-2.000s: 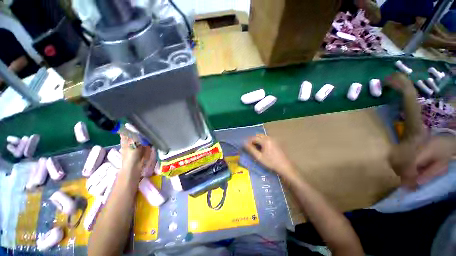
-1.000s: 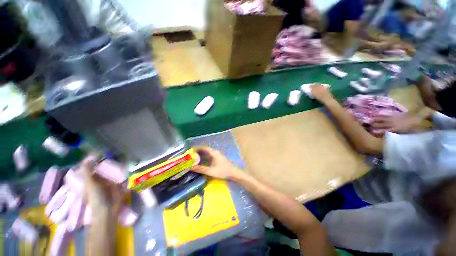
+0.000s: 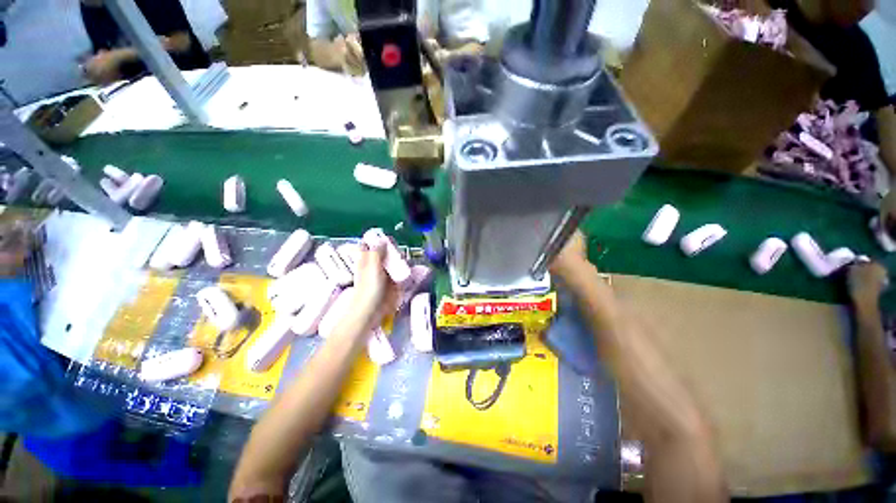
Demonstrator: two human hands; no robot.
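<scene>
My left hand (image 3: 371, 285) is bare and holds a pale pink housing (image 3: 392, 257) at the right side of a pile of pink housings (image 3: 308, 295). The pneumatic press (image 3: 531, 187) stands right of centre, with a yellow and red warning label (image 3: 496, 308) on its front. The dark press fixture (image 3: 480, 344) is below the label; I cannot tell whether a housing is in it. A single housing (image 3: 421, 321) lies just left of the fixture. My right hand (image 3: 570, 257) is blurred and partly hidden behind the press's right side; its fingers are not visible.
A green conveyor belt (image 3: 324, 157) behind the bench carries scattered housings. A brown cardboard sheet (image 3: 756, 373) lies right of the press. A carton (image 3: 722, 83) and a darker pink heap (image 3: 820, 147) are across the belt. Another person's arm (image 3: 869, 344) is at the right edge; blue clothing shows at left.
The view has swung left, so the press appears further right. My right hand has moved from the press front to behind its right side. My left hand now shows a housing in its fingers.
</scene>
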